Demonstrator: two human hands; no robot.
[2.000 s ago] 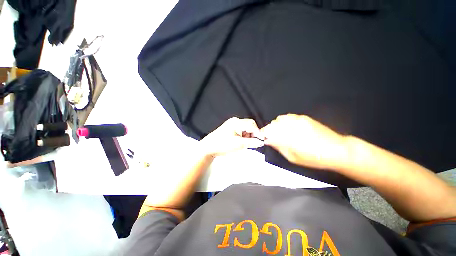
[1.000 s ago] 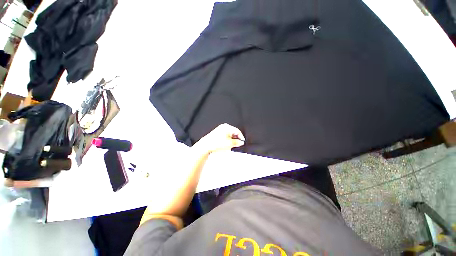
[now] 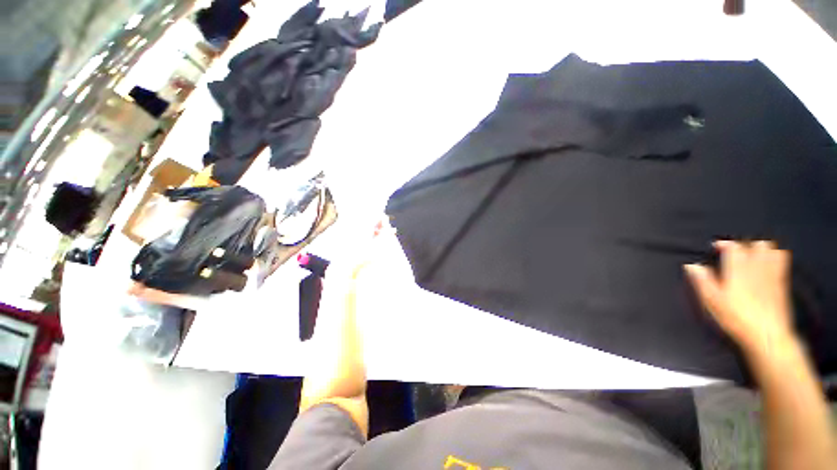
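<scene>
A large black garment (image 3: 569, 220) lies spread on the white table, with long folds at its left part and a small light mark near its far side. My right hand (image 3: 751, 286) rests on the right part of the garment, thumb and fingers apart, with a crease running to its fingertips. My left hand (image 3: 371, 240) is washed out and blurred beside the garment's left corner; its fingers and any hold are unclear. No needle or thread can be made out.
A black spool with a pink end (image 3: 312, 263) and a dark phone (image 3: 310, 305) lie left of the garment, partly behind my left forearm. A black plastic bag (image 3: 216, 234), scraps (image 3: 317, 220) and crumpled black garments (image 3: 275, 92) lie farther left on the table (image 3: 440, 340).
The view has swung left and back. My right hand, out of view one second ago, is now on the garment. My left hand has moved from the near hem to the garment's left corner.
</scene>
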